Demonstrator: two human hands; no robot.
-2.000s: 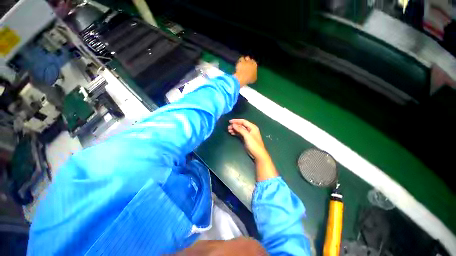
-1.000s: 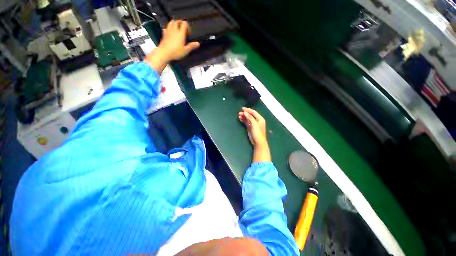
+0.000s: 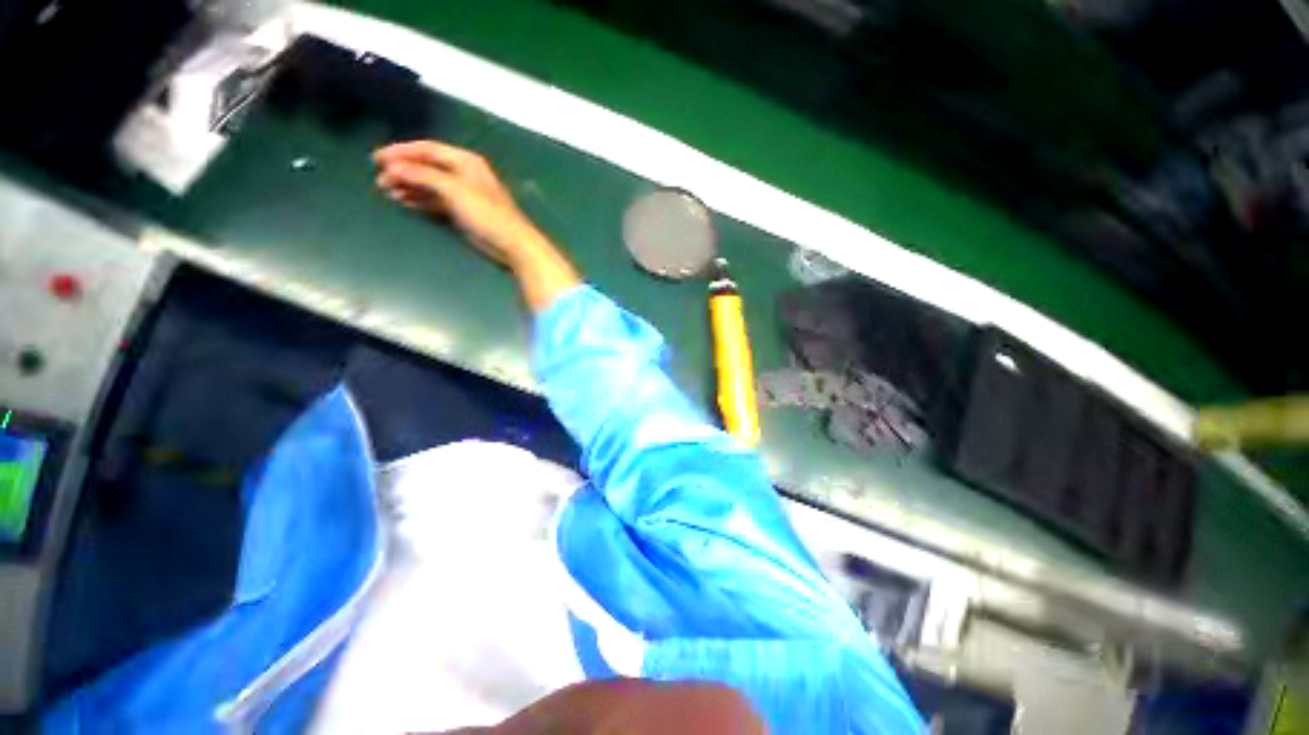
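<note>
My right hand [image 3: 452,187] is above the green bench mat [image 3: 338,266], left of centre. It is blurred, its fingers close together and bent; whether a tiny part is between them cannot be told. My left hand is out of the picture. A round grey dish [image 3: 669,233] lies on the mat to the right of my right hand. The electric screwdriver [image 3: 732,359], with a yellow-orange handle, lies with its tip at the dish. A dark heap of thin black parts [image 3: 861,323] is right of the screwdriver. No phone can be made out.
A black slotted tray [image 3: 1074,452] is on the right. A small clear round dish [image 3: 815,264] is by the heap, with small grey parts [image 3: 869,409] below. A shiny plastic bag [image 3: 180,122] and dark parts [image 3: 345,86] lie upper left. A white control panel [image 3: 65,244] stands left.
The view has swung to the right, bringing the black slotted tray in. My left hand, earlier reaching out at the left, has left the picture. My right hand remains over the mat.
</note>
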